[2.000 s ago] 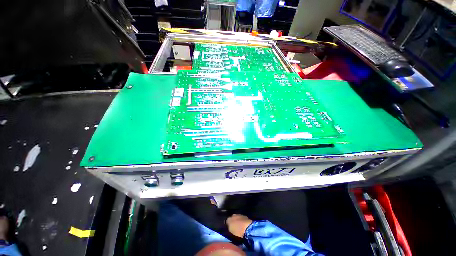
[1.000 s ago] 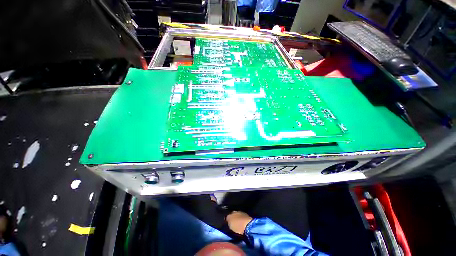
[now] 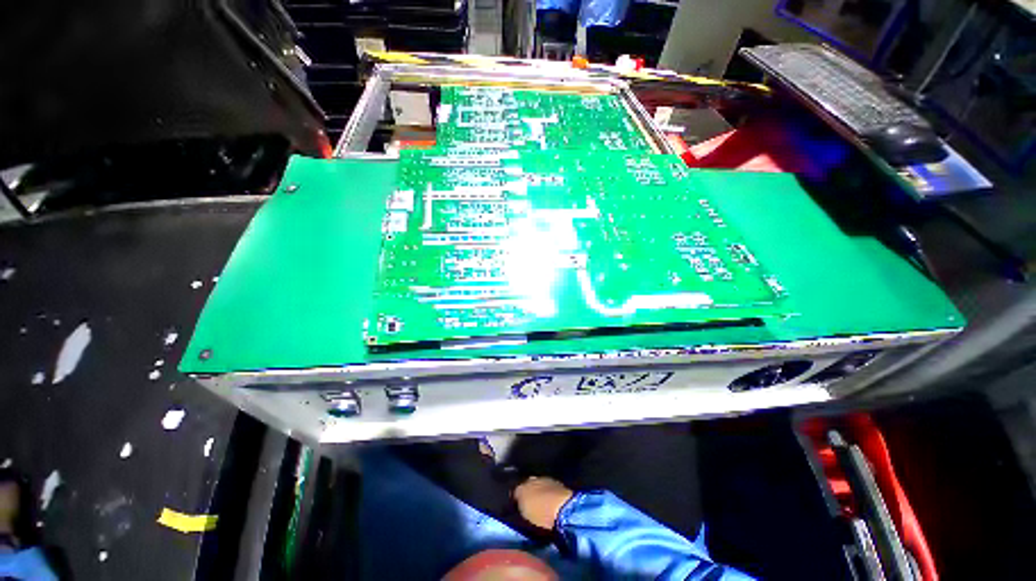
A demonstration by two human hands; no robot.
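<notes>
A printed circuit board, green with pale traces and strong glare, lies on the green top plate of a pale metal unit. Its near edge stands slightly above the plate. My right hand is low in the middle, below the unit's front panel. Its fingers are bent beside a dark shape; whether they hold it is unclear. At the far left edge, a sliver of skin above a blue sleeve looks like my left hand; it is mostly cut off, its fingers unseen.
Another green board shows behind, inside a pale frame. A black, white-spotted table with yellow tape is at left. A red-edged bin holds long thin items at right. A keyboard and mouse are upper right.
The view has shifted slightly, so the unit sits a little higher than two seconds ago. The board rests on the plate as before, and my right hand has hardly moved.
</notes>
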